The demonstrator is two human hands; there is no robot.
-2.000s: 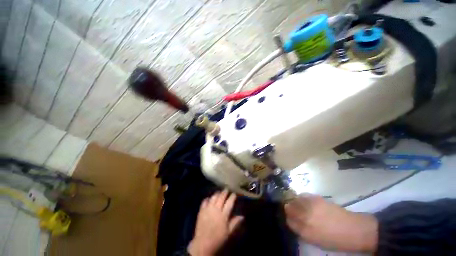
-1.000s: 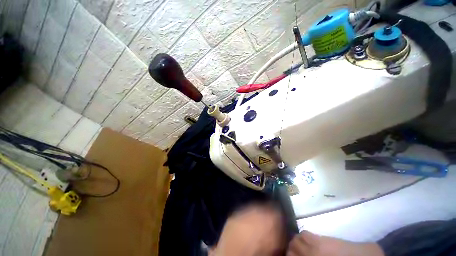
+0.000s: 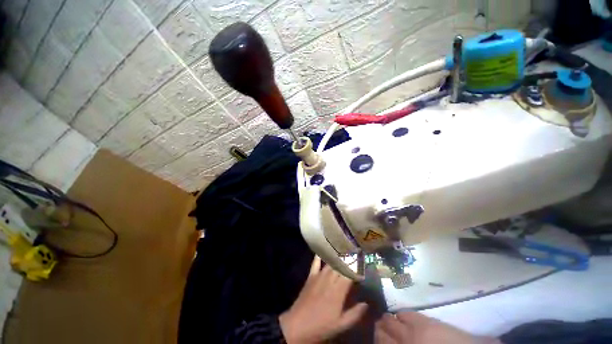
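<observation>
The black garment (image 3: 235,255) lies in a bunched heap left of and under the sewing machine head (image 3: 429,168), with a strip of it reaching the needle area (image 3: 396,259). My left hand (image 3: 325,306) lies flat on the cloth just in front of the presser foot, fingers spread. My right hand (image 3: 416,329) is at the bottom edge, partly cut off, its fingertips at the cloth's right edge. Whether they pinch the cloth is hard to tell.
Snips with a light-blue handle (image 3: 553,255) lie on the machine bed (image 3: 463,275) under the arm. A dark red-brown handle (image 3: 245,60) stands on the head. A blue container (image 3: 495,64) sits atop the arm. A brown board (image 3: 100,248) and yellow plug (image 3: 32,261) are at left.
My left hand has moved from the blurred bottom position up to the cloth by the presser foot. My right hand stays low beside it. The view has shifted, so the machine appears further right.
</observation>
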